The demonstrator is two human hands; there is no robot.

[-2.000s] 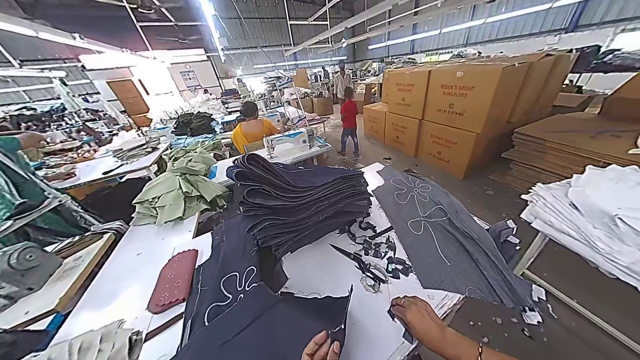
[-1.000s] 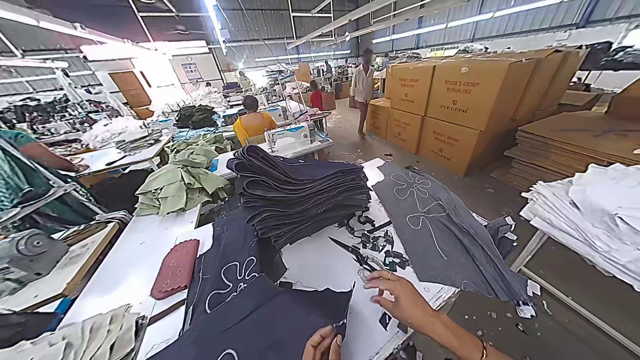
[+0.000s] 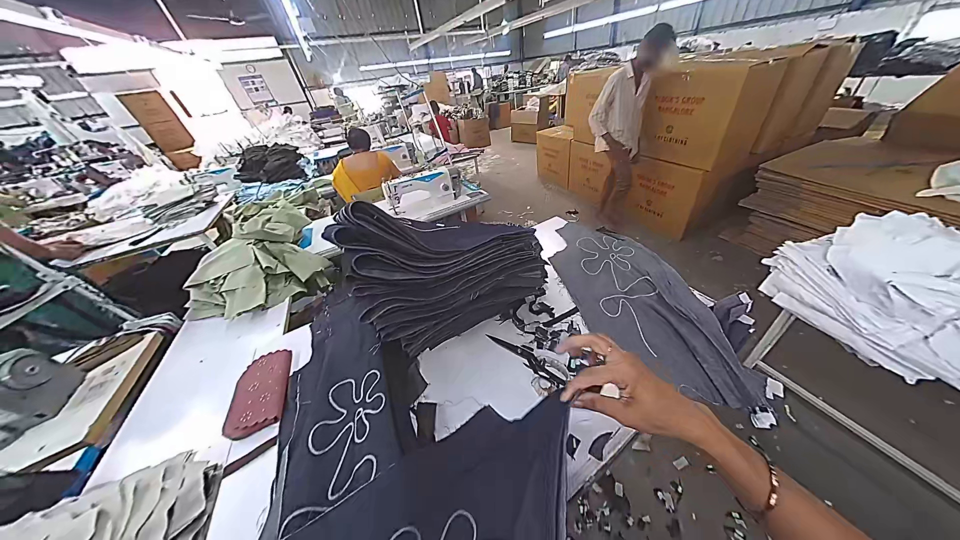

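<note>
My right hand (image 3: 626,386) pinches the upper corner of a dark denim-like fabric panel (image 3: 487,465) between thumb and fingertips. My left hand is out of view. Black-bladed scissors (image 3: 525,358) lie on the white tabletop, just beyond my right fingertips, among dark fabric scraps (image 3: 544,322). A thick stack of folded dark fabric pieces (image 3: 450,270) stands behind. To the left lies a dark panel with a white flower outline (image 3: 349,420); a grey panel with a similar outline (image 3: 630,300) drapes over the table's right side.
A dark red case (image 3: 259,394) rests on the left table part, near green fabric pieces (image 3: 255,255). White fabric (image 3: 877,292) is piled at right. Beyond are a sewing machine (image 3: 424,191), cardboard boxes (image 3: 697,112), a standing person (image 3: 619,112) and a seated person (image 3: 365,169).
My right hand has moved from beside the scissors to the panel's corner, which has shifted up and right. My left hand has left the view. The standing person has come nearer the boxes.
</note>
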